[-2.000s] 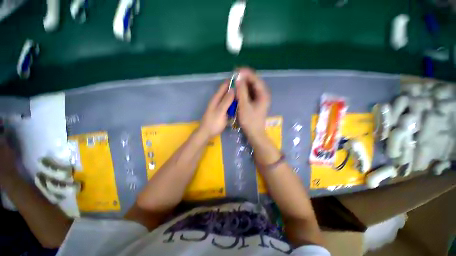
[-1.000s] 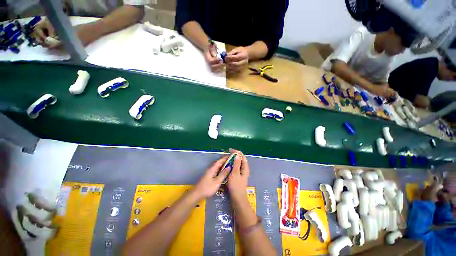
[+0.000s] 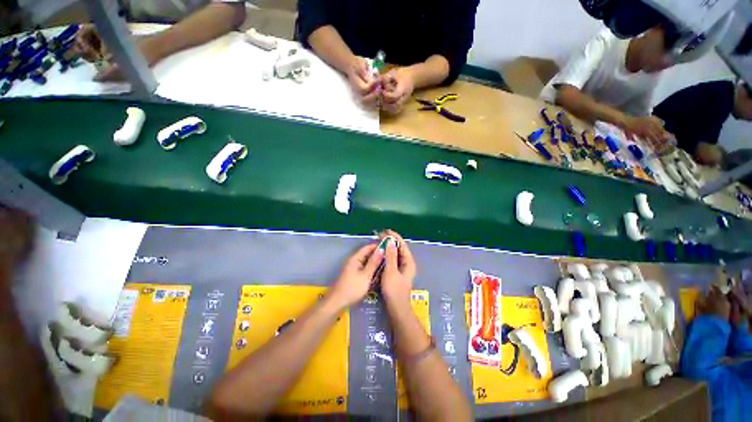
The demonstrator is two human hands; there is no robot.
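My left hand (image 3: 359, 274) and my right hand (image 3: 397, 269) meet over the grey and yellow printed sheet (image 3: 272, 257), near the belt's edge. Between their fingertips they hold a small part with a green circuit board (image 3: 386, 245) and a whitish edge showing at the top. The fingers hide most of it, so I cannot tell whether it sits in a housing. My left hand grips from the left side, my right hand from the right.
The green belt (image 3: 272, 194) carries white housings, some with blue inside. A heap of white housings (image 3: 614, 325) and a wrapped orange-red stick (image 3: 485, 317) lie right. More housings (image 3: 78, 342) lie left. People sit opposite, near yellow-handled pliers (image 3: 441, 106). A blue sleeve (image 3: 713, 350) shows right.
The view has tilted down and back up since the first frame. My hands stay together on the part. Less blue shows between my fingers now. The person opposite has raised a green part.
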